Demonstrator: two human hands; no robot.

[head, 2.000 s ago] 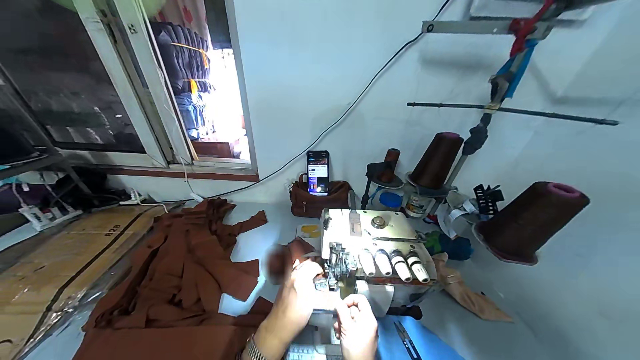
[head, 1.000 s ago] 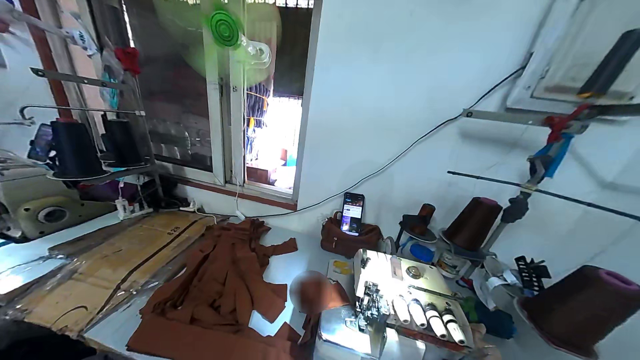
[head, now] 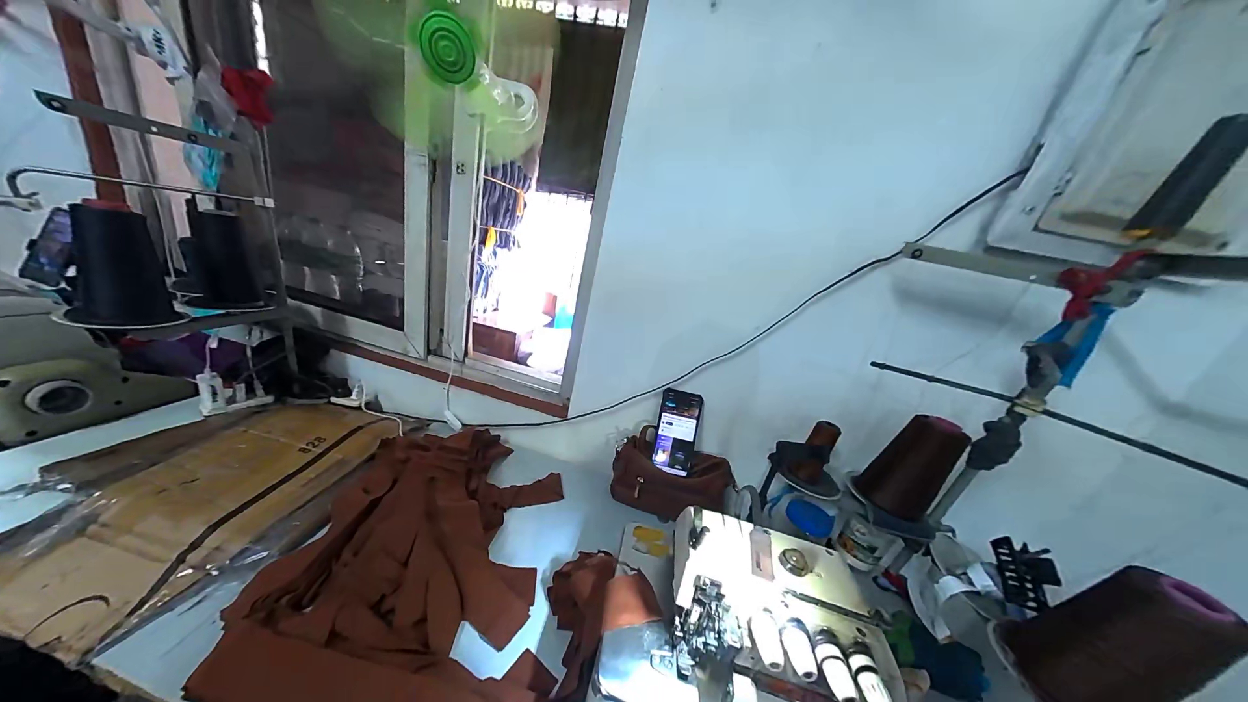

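Neither of my hands is in view now. An overlock sewing machine [head: 780, 575] stands at the lower middle, its needle and looper area [head: 707, 624] brightly lit. A strip of brown fabric [head: 590, 595] lies against the left side of the machine and over its metal plate. Left of it, a large pile of cut brown fabric pieces [head: 390, 565] spreads over the white table. Behind the machine, a phone [head: 677, 432] with a lit screen leans on a brown zipped pouch [head: 673, 485].
Large brown thread cones [head: 912, 468] stand on holders at the right. Flattened cardboard [head: 224, 497] under plastic lies at the left, below black thread cones [head: 117, 261] and another sewing machine [head: 58, 380]. A green fan [head: 448, 47] hangs before the window. A metal thread stand [head: 975, 448] rises at the right.
Two seconds ago both hands were at the machine's needle area; one second ago they were out of view. The view has swung up and to the left.
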